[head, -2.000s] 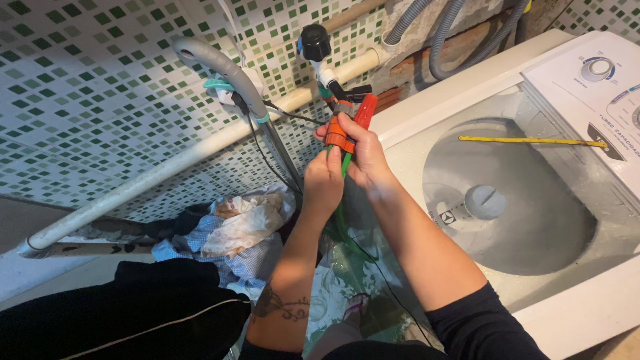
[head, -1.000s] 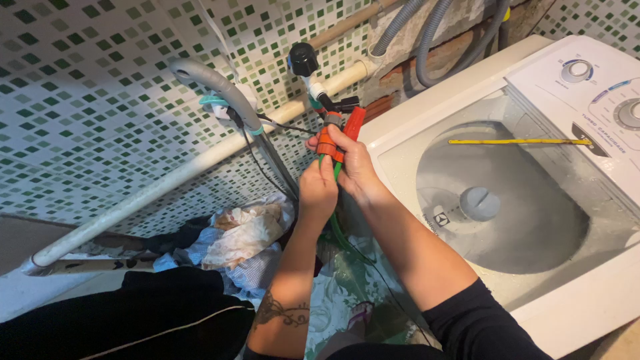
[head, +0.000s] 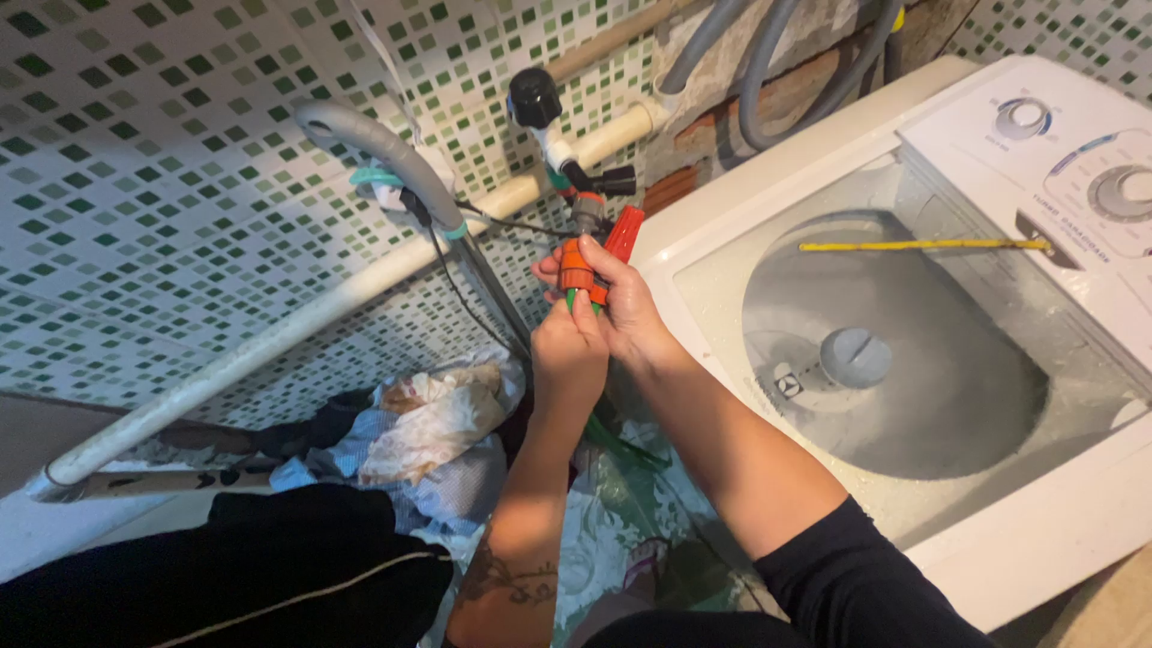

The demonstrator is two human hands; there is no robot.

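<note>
My right hand [head: 624, 301] grips an orange hose connector [head: 576, 265], just below the grey threaded fitting [head: 589, 209] of the wall tap [head: 549, 135]. Below it, my left hand [head: 570, 346] pinches the green garden hose [head: 572, 297] where it enters the connector. Whether connector and fitting touch cannot be told. A red hose nozzle [head: 624, 234] points up beside my right hand's fingers; its lower end is partly hidden by them. The green hose [head: 621, 441] shows again below my wrists, near the floor.
At the right stands an open top-load washing machine [head: 774, 180] with water inside and a yellow stick [head: 918, 245] across its opening. A grey drain hose [head: 387, 153] and white pipe [head: 306, 333] run along the tiled wall. Laundry [head: 441, 432] lies below; black cloth [head: 225, 567] is at lower left.
Both hands remain together at the orange connector below the tap, with only slight shifts of the fingers. The right hand's thumb now points up along the connector.
</note>
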